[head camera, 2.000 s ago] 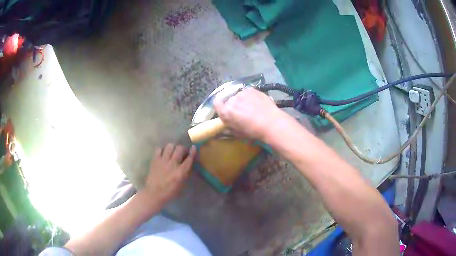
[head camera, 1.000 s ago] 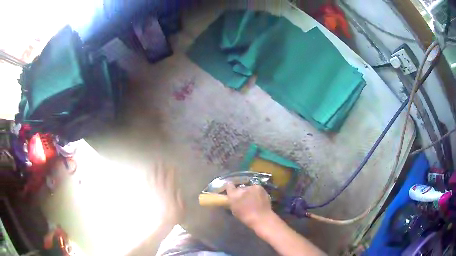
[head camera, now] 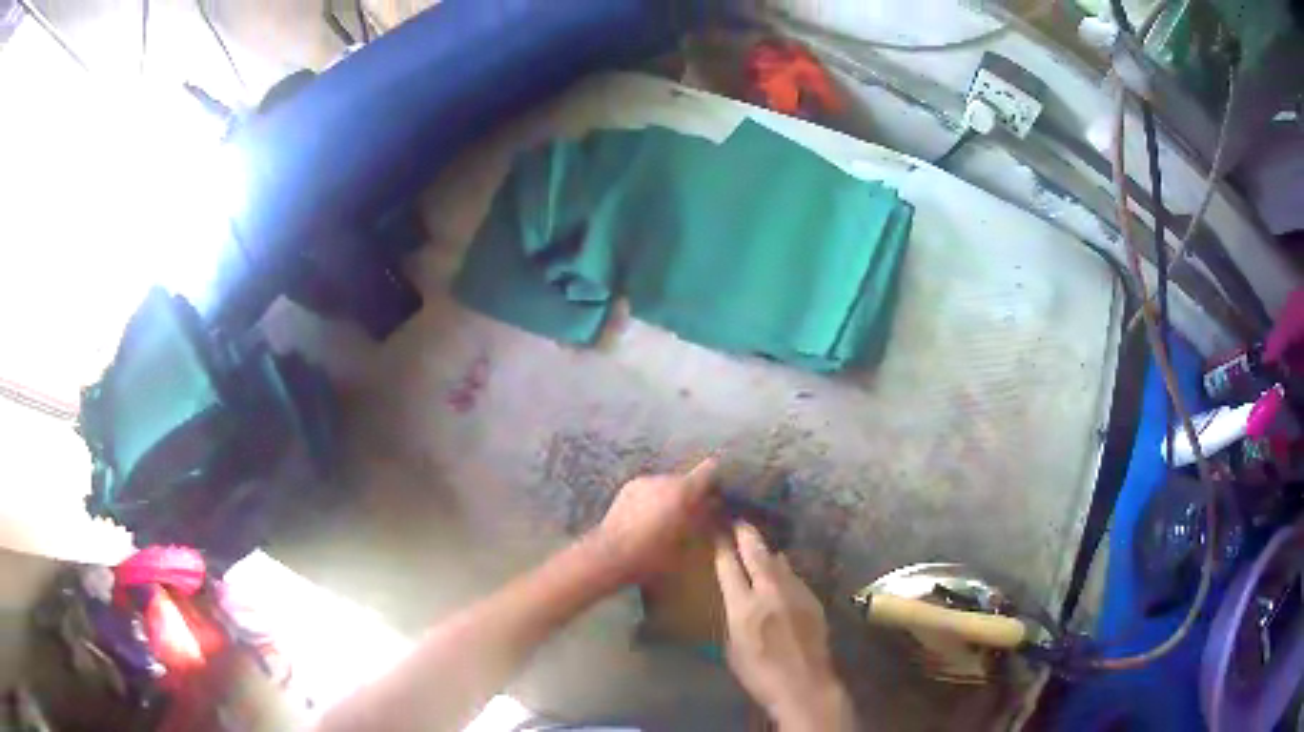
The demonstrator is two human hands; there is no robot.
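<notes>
The mustard-yellow template (head camera: 687, 606) lies on the table in front of me, with green cloth showing at its edges. My left hand (head camera: 655, 523) is at its far edge, fingers bent and blurred. My right hand (head camera: 774, 618) lies over its right side with fingers stretched forward, close to the left fingertips. The hands hide much of the piece, and whether either grips the cloth cannot be told. The iron (head camera: 944, 618), silver with a pale tan handle, rests on the table to the right, untouched.
A green stack of cut pieces (head camera: 758, 250) lies across the far table, rumpled at left. A darker green pile (head camera: 193, 415) is at left, by the blue roll (head camera: 472, 93). A white bottle (head camera: 1216, 432) and lilac basin (head camera: 1258, 629) are at right.
My right hand has let go of the iron, which now rests at right, and is on the cloth piece. My left hand has come from the left to the piece. The view has shifted.
</notes>
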